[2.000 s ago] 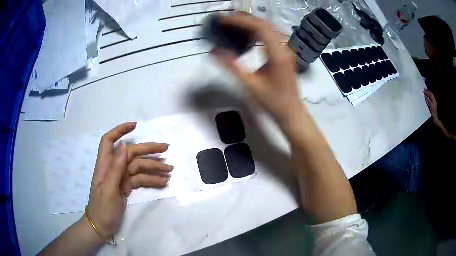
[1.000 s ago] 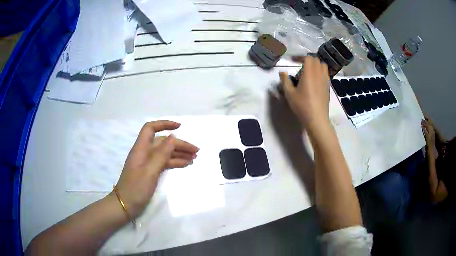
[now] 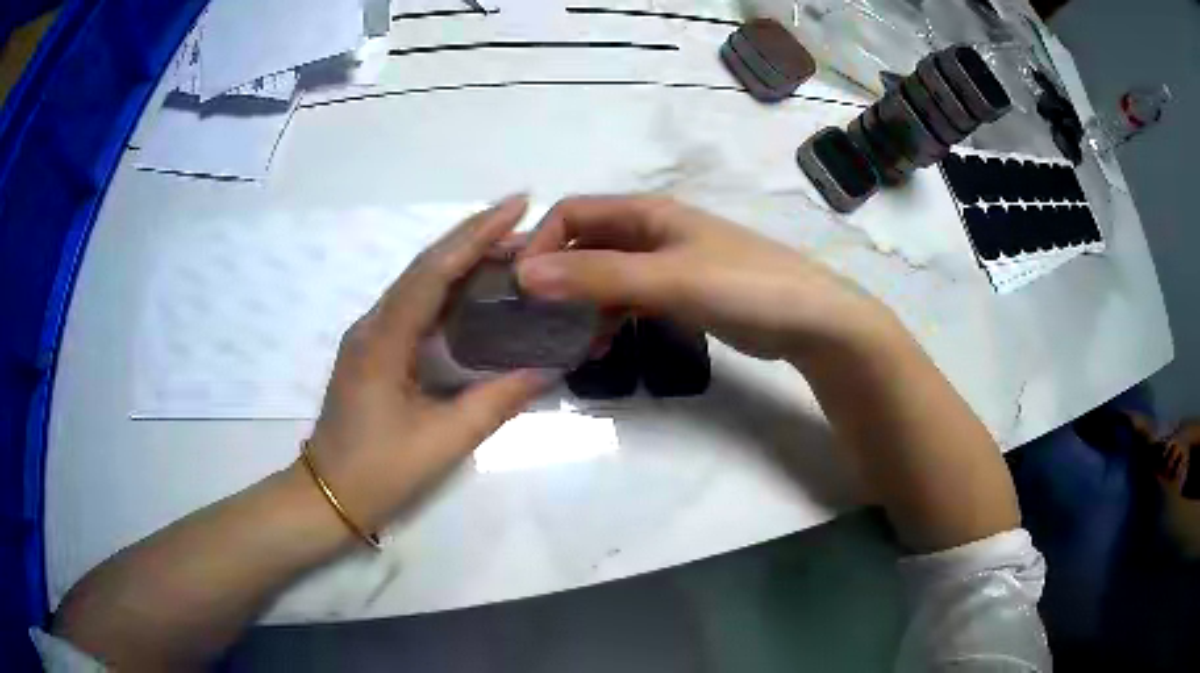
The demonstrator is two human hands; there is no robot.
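Observation:
My left hand (image 3: 395, 355) and my right hand (image 3: 671, 270) both hold a dark grey housing (image 3: 517, 322) above the liner. The left thumb and fingers span its sides; the right thumb and fingers are at its upper right edge. The hands cover part of it and its face is blurred. Under and beside it, black pads (image 3: 676, 359) lie on the right end of the white release liner (image 3: 237, 316); they are partly hidden by the housing and my right hand.
Housings stand in a leaning row (image 3: 934, 105) at the upper right, with a separate stack (image 3: 767, 59) left of it. A full pad sheet (image 3: 1026, 210) lies far right. Used liners (image 3: 217, 138) and the blue bin (image 3: 53, 250) are left. Another person's hand (image 3: 1175, 454) shows at the right edge.
My right hand has come back from the housing row to my left hand, and a housing is now between them. The view has shifted.

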